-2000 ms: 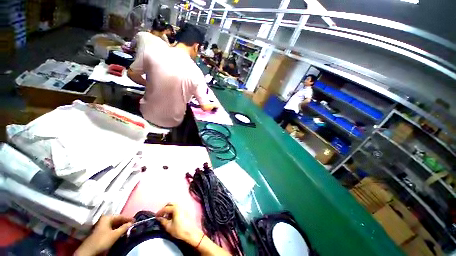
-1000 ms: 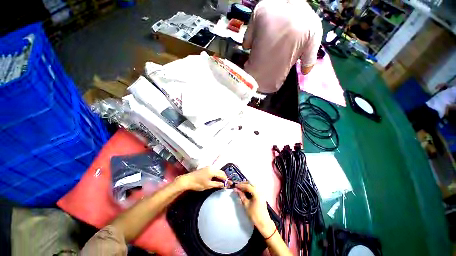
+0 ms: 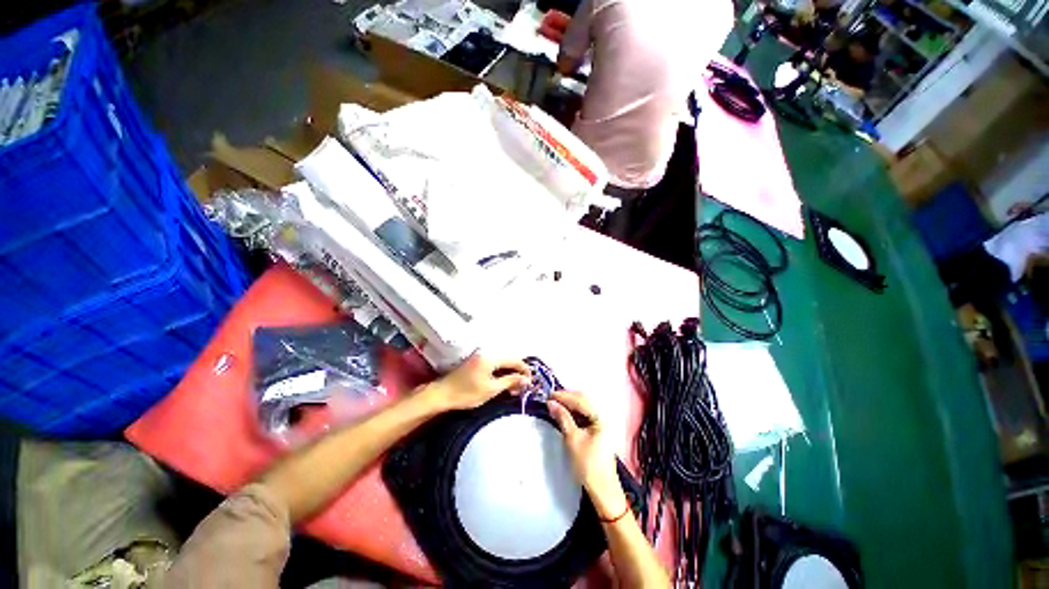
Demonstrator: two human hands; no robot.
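Note:
A black square housing with a raised round rim and a white disc lies in front of me, its far corner under my fingers. My left hand and my right hand meet at that far edge. Thin light wires show between the fingertips of both hands. The fingers of each hand are pinched on them. The exact wire ends are too small to tell.
A black cable bundle lies right of the housing, beside a white sheet. Another housing sits at lower right. White sleeves are piled ahead. A parts bag and blue crates are left. A person stands beyond.
My view has turned down and left since the oldest frame. My hands stay at the housing's far edge, and the light wires now show more clearly. The person beyond has shifted.

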